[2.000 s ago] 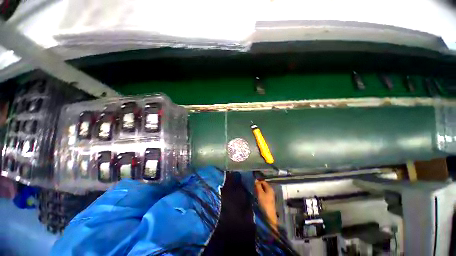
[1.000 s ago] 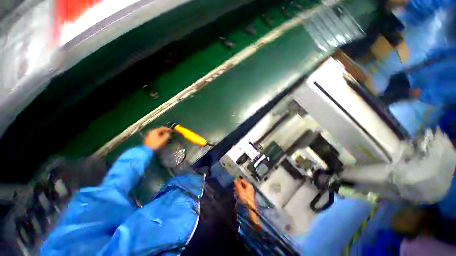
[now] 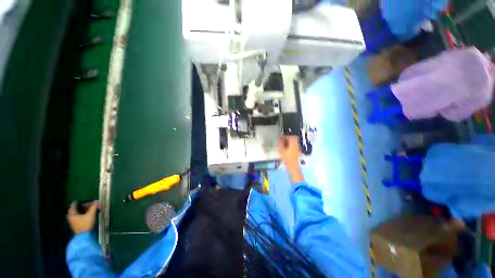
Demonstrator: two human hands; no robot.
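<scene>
My left hand (image 3: 82,218) is over the conveyor belt's edge at the lower left, its fingers around a small dark phone (image 3: 85,206). My right hand (image 3: 291,155) is at the front right of the white machine (image 3: 236,155), near its right-side dark fixture (image 3: 291,122); it is blurred, and whether it holds anything cannot be told. Another dark fixture (image 3: 238,122) is on the left of the machine bed. The yellow electric screwdriver (image 3: 156,187) lies on the green bench (image 3: 152,108), beside a round speckled dish (image 3: 160,217).
The dark green conveyor (image 3: 87,136) carries several spaced dark phones behind a pale edge strip (image 3: 112,103). At right are a blue floor with yellow-black tape (image 3: 359,141), blue stools (image 3: 401,172), cardboard boxes (image 3: 404,255) and people in pink and blue smocks.
The view has turned toward the machine. My left hand has moved from near the screwdriver to the conveyor edge and is around a phone. My right hand has moved to the machine's front right.
</scene>
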